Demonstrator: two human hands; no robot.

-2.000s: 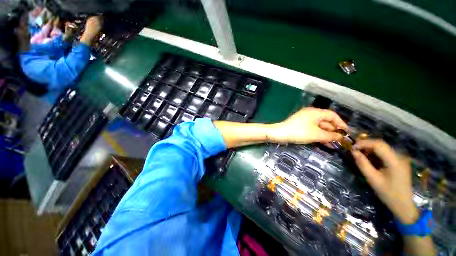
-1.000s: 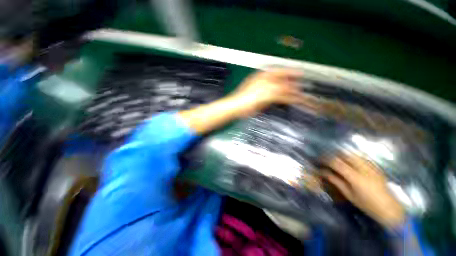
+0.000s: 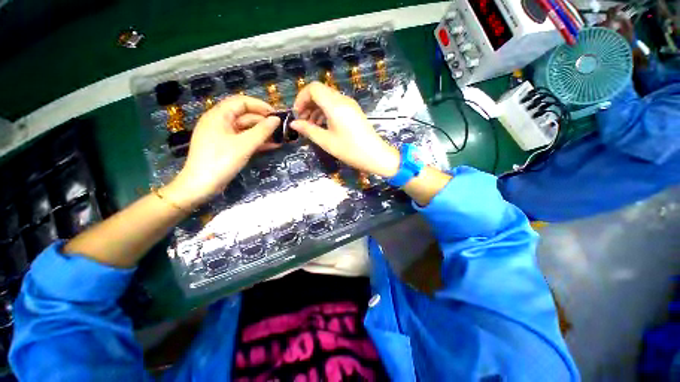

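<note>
My left hand [image 3: 227, 145] and my right hand [image 3: 339, 127] are bare and meet above the clear blister tray [image 3: 246, 272]. Between their fingertips they hold a small black display module [image 3: 285, 127]; the fingers hide much of it. A thin dark test lead [image 3: 406, 119] runs from the right toward my right hand; whether it touches the module cannot be told. The tray's far rows hold black squares with orange flex cables [image 3: 272, 93]. Its near rows show moulded pockets.
A black component tray [image 3: 56, 186] lies at the left. A power supply [image 3: 496, 33] with red digits, a power strip [image 3: 528, 119] and a teal fan [image 3: 589, 66] stand at the right, beside another person's blue sleeve. A small gold-and-silver piece [image 3: 130, 38] lies beyond the pale rail.
The view has swung right, bringing the power supply and fan into sight. My hands were apart over the tray one second ago and are now together on the black module.
</note>
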